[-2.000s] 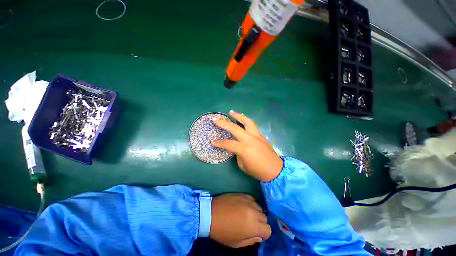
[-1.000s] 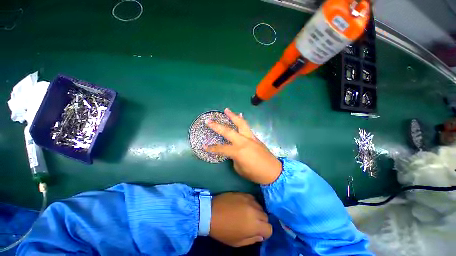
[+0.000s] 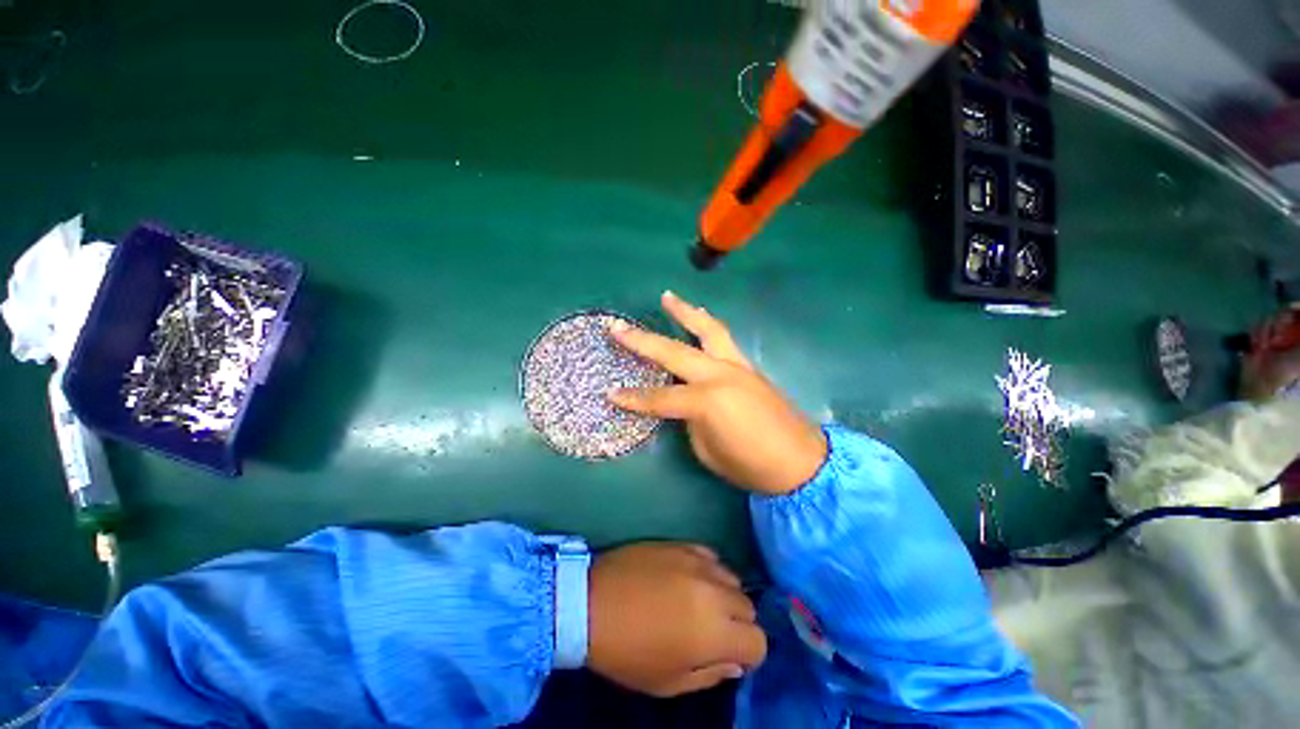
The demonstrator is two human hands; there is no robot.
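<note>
A round dish full of tiny silver screws lies on the green bench in front of me. My right hand reaches over its right side with fingers spread, two fingertips over the screws; I see nothing held in it. My left hand is curled near the bottom edge, below the dish, beside my right sleeve. Its fingers are turned under, so whether it holds anything is hidden. An orange electric screwdriver with a white label hangs above the bench, its dark tip just beyond my right hand.
A dark-blue bin of silver metal strips is at left, beside white tissue and a white tube. A black compartment tray is at right rear. Loose silver pins, a clip, a black cord and another person's pale sleeve are at right.
The hanging screwdriver swung right, then back left. My right hand has shifted slightly rightward over the dish, fingers still spread. My left hand has barely moved.
</note>
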